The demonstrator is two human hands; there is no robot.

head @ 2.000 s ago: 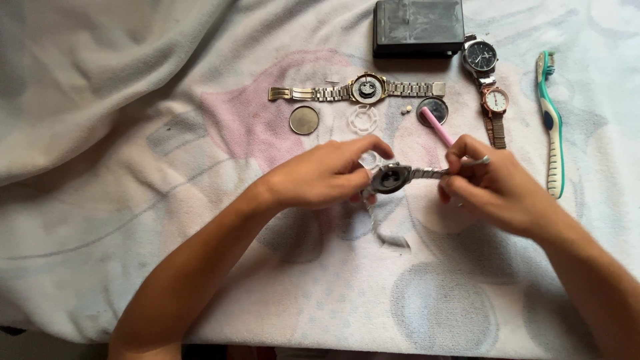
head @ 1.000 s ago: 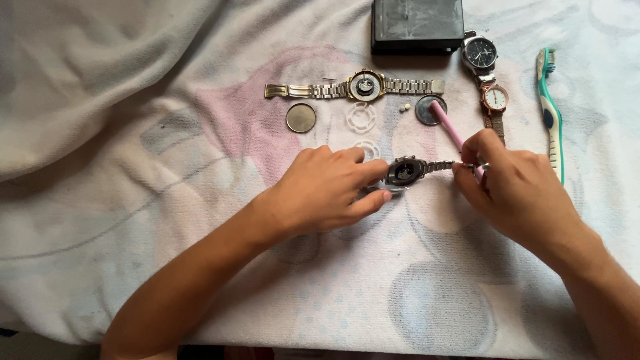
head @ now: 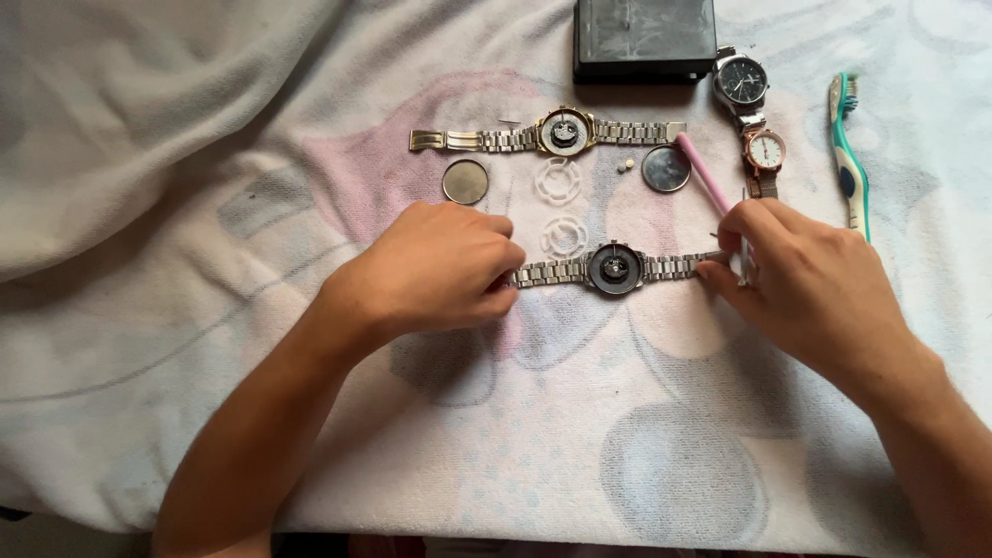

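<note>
An opened wristwatch with a silver metal link bracelet (head: 616,268) lies stretched out on the blanket, its inside showing. My left hand (head: 442,267) grips the bracelet's left end between the fingers. The right end is pinched by my right hand (head: 814,287), which also holds a pink pen-like tool (head: 704,172) and a thin metal tool (head: 745,240). Above lies a second opened watch with a two-tone bracelet (head: 566,132). Two white plastic rings (head: 558,181) sit between the watches. One round metal case back (head: 465,181) is at left, another (head: 666,168) at right, near small button cells (head: 625,165).
A black box (head: 645,39) stands at the top. Beside it are a black-dialled watch (head: 742,80) and a rose-gold watch with a white dial (head: 764,149). A green and white toothbrush (head: 849,163) lies at far right. The blanket (head: 155,325) has thick folds at upper left.
The silver watch, held tilted between my hands before, now lies extended on the blanket. My left hand has moved from its case to the bracelet's left end.
</note>
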